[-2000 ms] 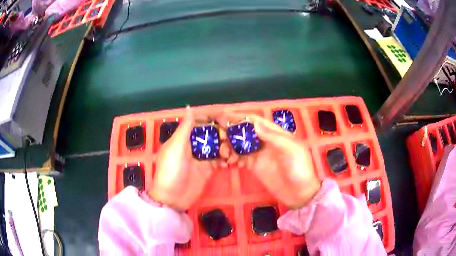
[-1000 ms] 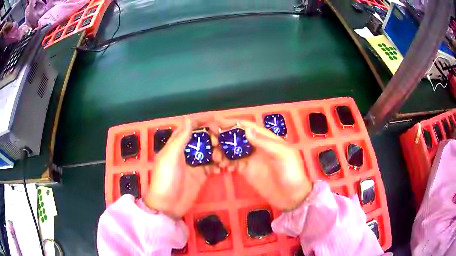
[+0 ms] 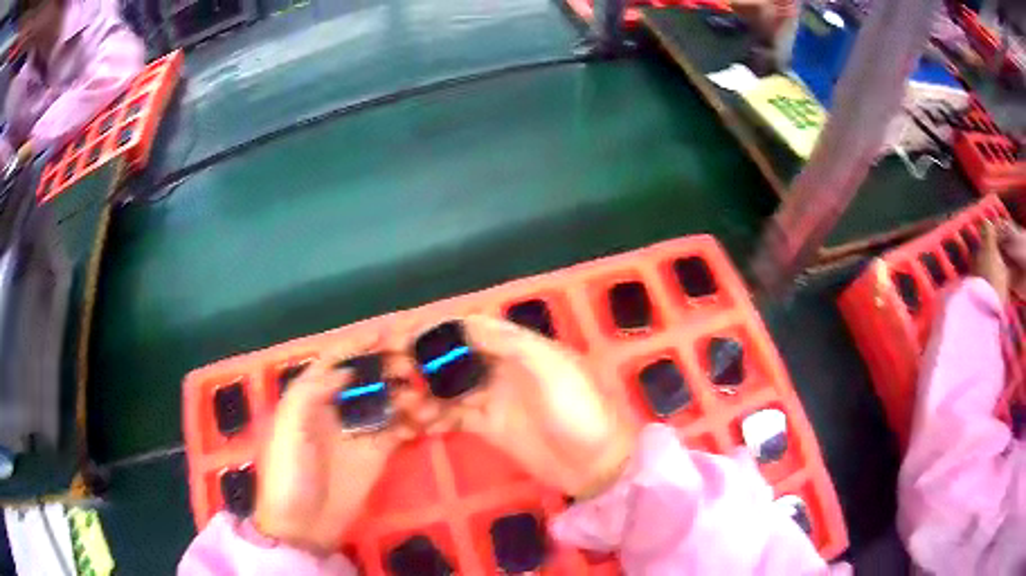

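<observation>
My left hand (image 3: 309, 456) holds a strapless smartwatch (image 3: 365, 393), screen up. My right hand (image 3: 546, 411) holds a second smartwatch (image 3: 451, 360) beside it. Both screens are dark with one bright blue band across. The hands are close together over the orange-red foam tray (image 3: 495, 464). Other watches lie in its pockets, several with dark faces, such as the top-row watch (image 3: 630, 305). One at the right looks pale (image 3: 766, 434). Fingertips are blurred.
A metal post (image 3: 838, 146) rises behind the tray's right corner. Neighbouring foam trays stand at right (image 3: 881, 326) and far left (image 3: 144, 107), with people in pink smocks beside them. A yellow sheet with green stickers (image 3: 788, 110) lies at upper right. The green bench (image 3: 450, 191) stretches beyond the tray.
The view has shifted and tilted. Both held screens changed from blue-violet dials to dark with a blue band. The lit watch in the tray's top row is now dark.
</observation>
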